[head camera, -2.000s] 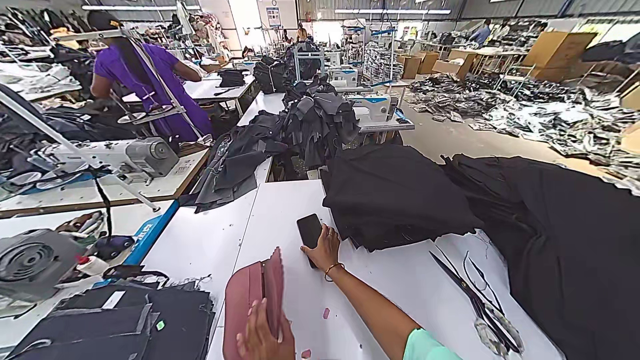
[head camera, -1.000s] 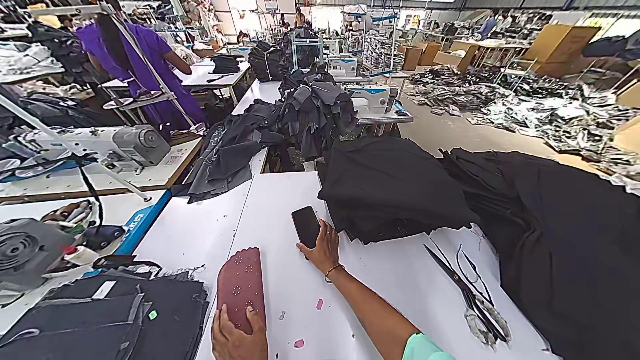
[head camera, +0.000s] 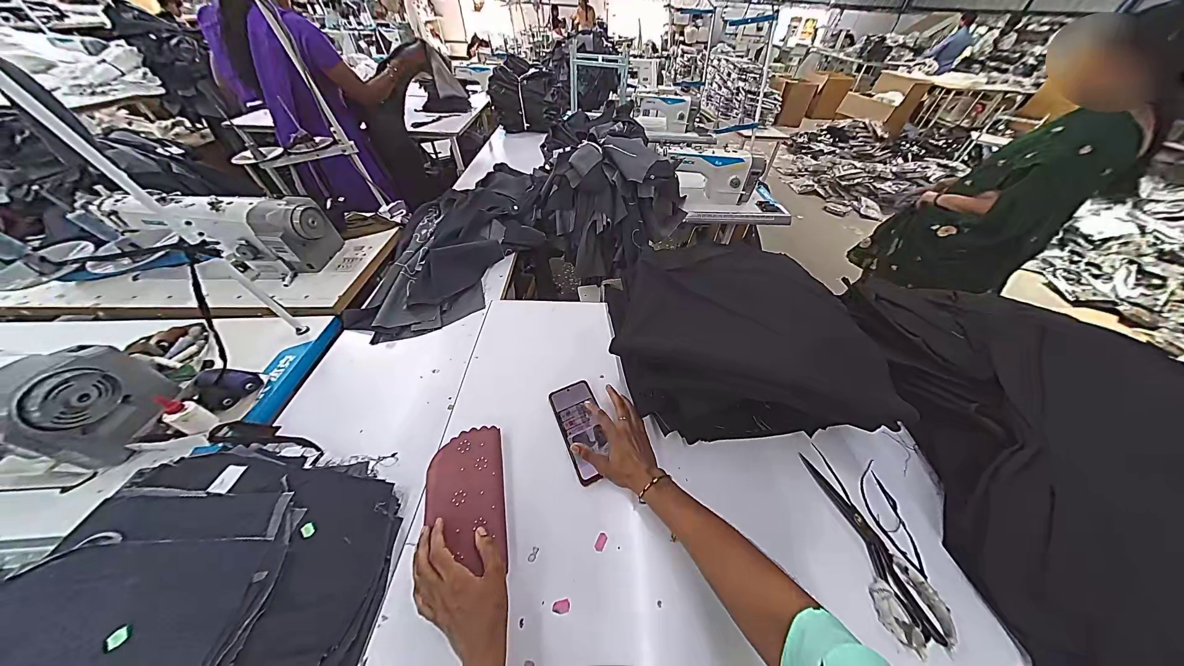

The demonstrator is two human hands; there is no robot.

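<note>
A smartphone (head camera: 577, 433) with its screen lit lies on the white tabletop (head camera: 546, 351). Over its right edge rests my right hand (head camera: 625, 442), fingers spread, thumb and a finger on or just above the screen. My left hand (head camera: 462, 583) lies on the lower end of a closed maroon wallet (head camera: 467, 490) with a scalloped end and dotted flower patterns; its fingers are apart and the wallet is flat on the table. Right of my forearm lies a pair of large fabric shears (head camera: 869, 536) with cloth-wrapped handles. Small pink scraps (head camera: 561, 606) lie between the hands.
Black fabric (head camera: 749, 342) is heaped at the right, stacked dark cut pieces (head camera: 166, 555) at the left. Dark cloth pieces (head camera: 601, 185) hang over the far table end. Sewing machines (head camera: 268, 227) stand at the left and beyond. One person (head camera: 1017, 203) is behind the fabric, another (head camera: 305, 102) at far left.
The phone screen, dark before, is lit. My right fingers have moved over it. The wallet, partly raised two seconds ago, lies flat. A person in dark green has come into view at the right.
</note>
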